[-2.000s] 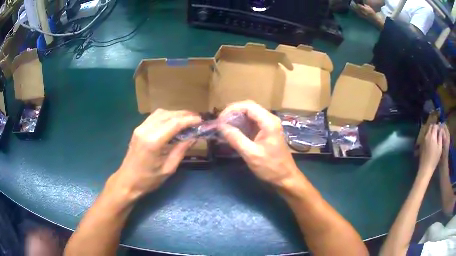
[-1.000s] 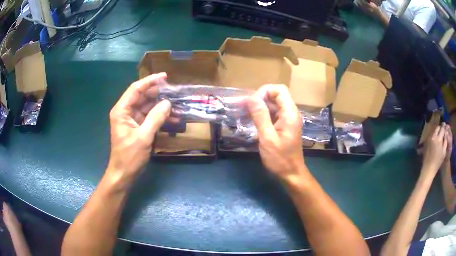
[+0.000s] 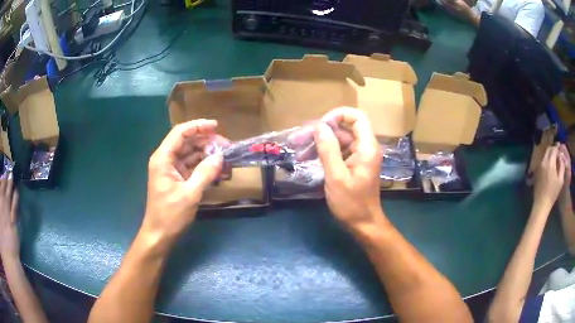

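A clear accessory bag (image 3: 268,149) with red and dark pieces inside is stretched between my hands above the boxes. My left hand (image 3: 184,167) grips its left end. My right hand (image 3: 348,165) pinches its right end between thumb and fingers. Below and behind the bag, an open packing box (image 3: 234,197) shows brown cardboard inside. The packing box beside it (image 3: 296,190) holds a shiny clear bag, partly hidden by the held bag and my right hand. Their brown lids (image 3: 217,104) stand upright behind.
Two more open boxes with bags stand at right (image 3: 444,173). Another open box (image 3: 41,165) is at far left. A dark radio-like unit (image 3: 315,28) and tangled cables (image 3: 104,63) are at the back. Other people's arms rest at the left edge and right (image 3: 536,214).
The bag was folded or edge-on two seconds ago, then stretched flat; now it tilts, its left end lower. My left hand has moved slightly down. Another person's arm has come in at the left edge.
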